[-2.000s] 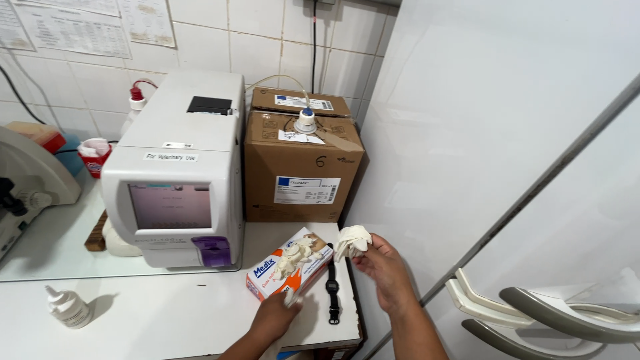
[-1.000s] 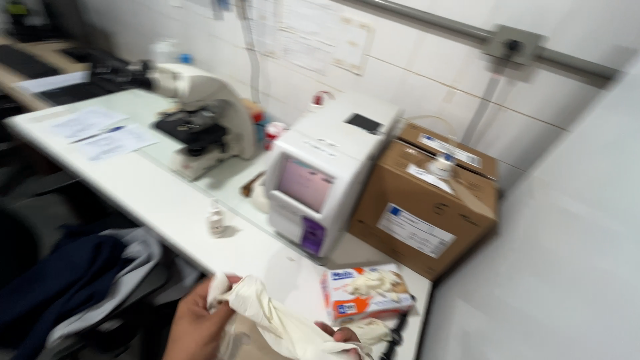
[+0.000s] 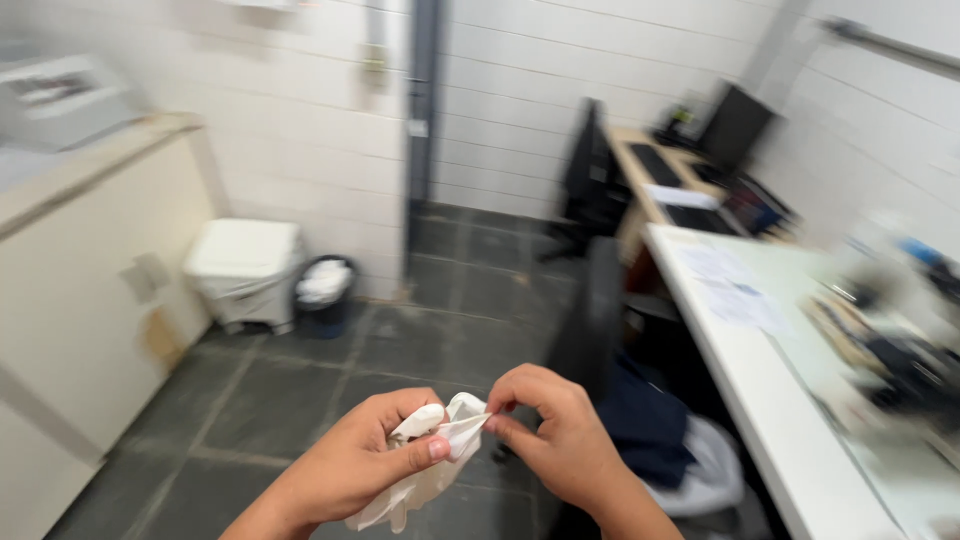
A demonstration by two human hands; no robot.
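Note:
A white disposable glove (image 3: pixel 450 457) hangs between both hands, low in the middle of the head view. My left hand (image 3: pixel 375 454) grips its bunched part between thumb and fingers, and the glove's fingers dangle below the palm. With thumb and forefinger, my right hand (image 3: pixel 544 431) pinches the edge of the glove's opening and pulls it a little to the right. Neither hand wears a glove.
At left, a white lidded bin (image 3: pixel 244 251) and a dark waste bin (image 3: pixel 325 292) stand on the tiled floor (image 3: pixel 300 390) beside a counter (image 3: pixel 97 172). A white table (image 3: pixel 720 352) with papers and a dark chair (image 3: pixel 592 315) are at right.
The view has swung far left, away from the glove box and analyzer to the floor and bins. The glove, stretched between the hands one second ago, is now bunched in my left hand.

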